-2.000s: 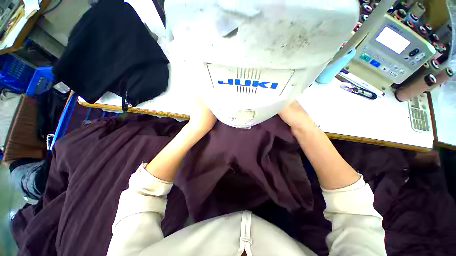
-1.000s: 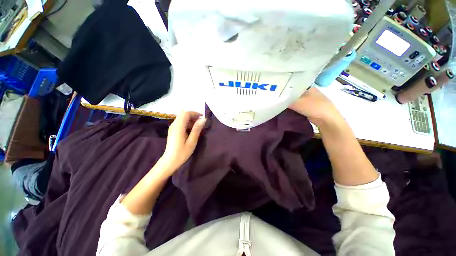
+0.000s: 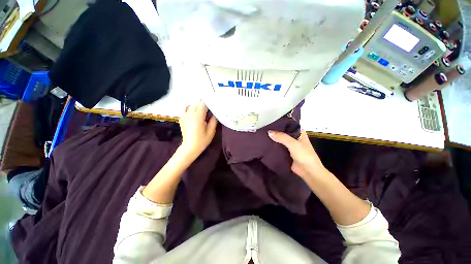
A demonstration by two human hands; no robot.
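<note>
The dark plum garment (image 3: 258, 149) lies under the tip of the white JUKI machine head (image 3: 253, 82) and hangs down toward my lap. My left hand (image 3: 197, 130) is at the left of the head tip, fingers at the garment's left edge; its hold is partly hidden. My right hand (image 3: 298, 152) is at the right, below the head tip, thumb on top of the cloth and fingers under it. The needle and clamp are hidden behind the head. More plum cloth (image 3: 103, 180) covers my lap and the table front.
A black cloth heap (image 3: 113, 56) lies on the white table (image 3: 356, 116) at left. At right are a light-blue cone (image 3: 338, 67), thread snips (image 3: 367, 91), the control panel (image 3: 400, 49), thread cones (image 3: 428, 86) and a small keypad (image 3: 429, 114). Blue crates (image 3: 36, 85) stand at far left.
My right hand has moved down and left from beside the head onto the cloth below it. The garment at the head tip is bunched and folded differently. My left hand has moved slightly.
</note>
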